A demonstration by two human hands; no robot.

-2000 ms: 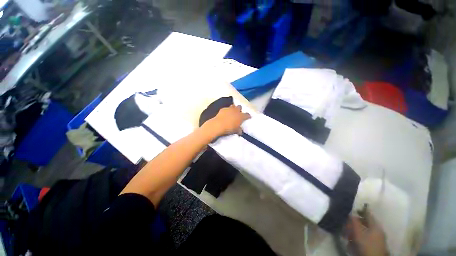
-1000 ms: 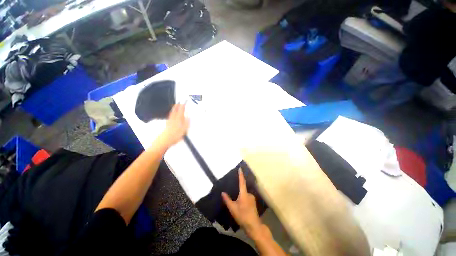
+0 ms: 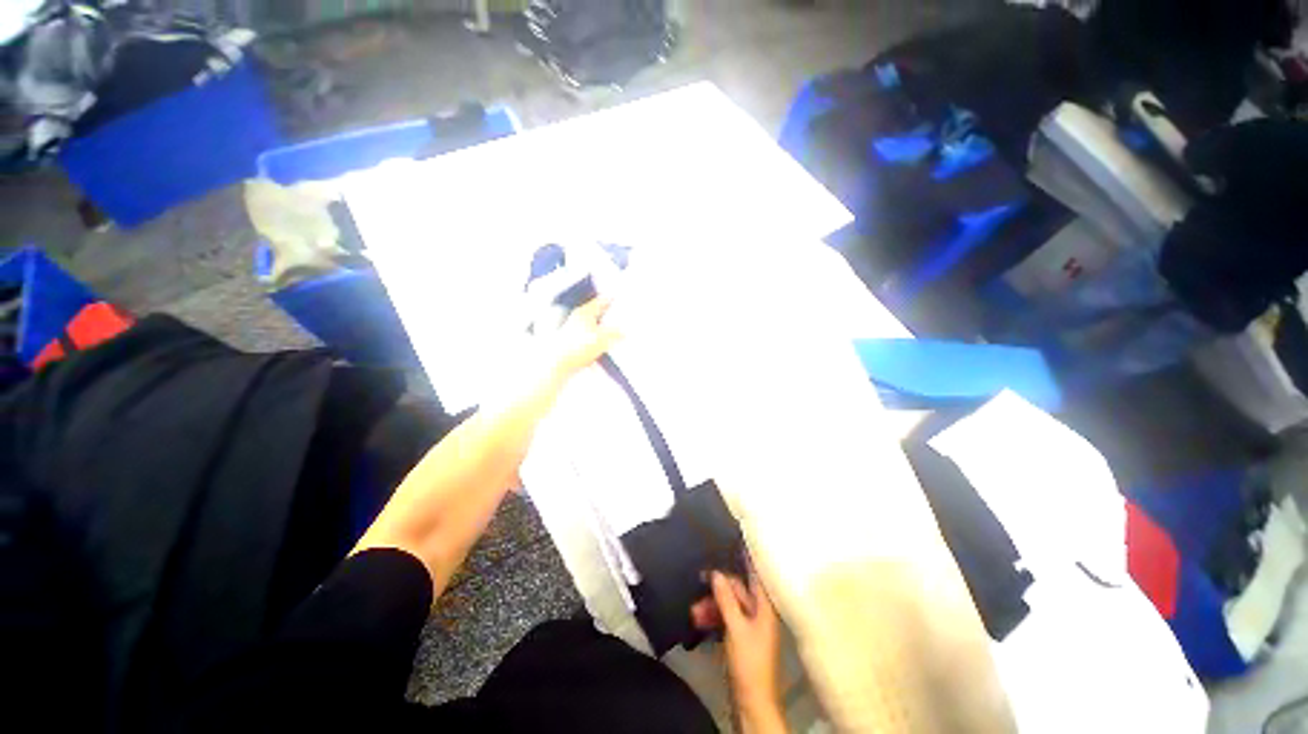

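A white panel with a thin black stripe [image 3: 646,419] lies over the near edge of the white board [image 3: 495,187]. Its far end is bunched, with black patches [image 3: 548,261] showing. My left hand [image 3: 577,344] grips the panel at this far end. The black cuff [image 3: 674,552] lies at the near end, left of the cream sleeve board [image 3: 889,617]. My right hand [image 3: 739,617] holds the cuff's near edge, with its fingers partly hidden by the cloth. White cloth is overexposed, so its outline is unclear.
Beyond the sleeve board lie a white pile [image 3: 1054,473] with black parts and a blue folded sheet [image 3: 961,373]. Blue crates [image 3: 344,316] stand left of the board. Black cloth [image 3: 158,502] hangs at my left. A dark-clothed person [image 3: 1241,215] is at the far right.
The panel's rounded black end was spread flat and is now bunched up. My left hand moved right with it. My right hand went from lying spread on the cuff to holding its near edge.
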